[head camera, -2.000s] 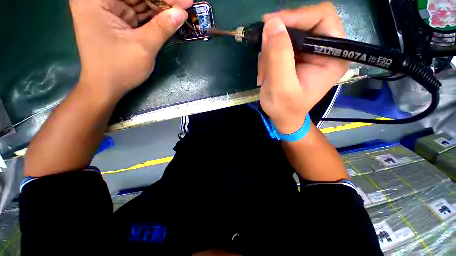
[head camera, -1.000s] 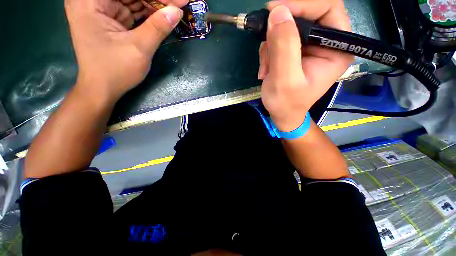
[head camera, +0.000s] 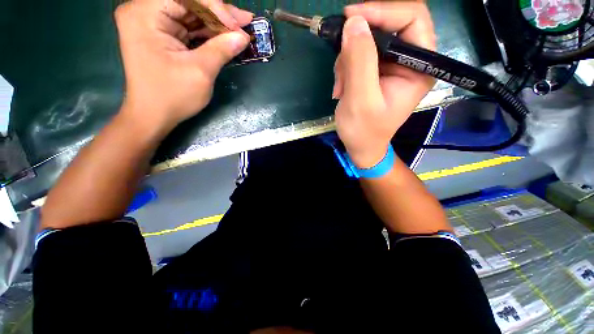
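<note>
My left hand (head camera: 170, 62) pinches a thin brass-coloured tool, likely tweezers (head camera: 207, 15), between thumb and fingers. Its fingertips are at the left side of a small open watch-sized unit (head camera: 263, 40) with a pale rim and a blue and dark inside, on the green mat. The fingers hide the unit's left part and the tool's tip. My right hand (head camera: 381, 78), with a blue strap on its wrist, holds a black soldering iron (head camera: 435, 70). The iron's tip is just above the unit's upper right corner, seemingly apart from it.
A black fan (head camera: 550, 26) with a green and pink hub label stands at the upper right. The iron's black cord loops below it. The mat's pale front edge (head camera: 260, 138) runs across. White paper (head camera: 5, 107) and a grey metal piece (head camera: 13, 160) lie far left. Wrapped cartons (head camera: 514, 241) are lower right.
The iron's tip has moved from the unit's right side to beyond its upper right corner. My left hand has shifted right in the picture. More of the fan and the left-side paper shows.
</note>
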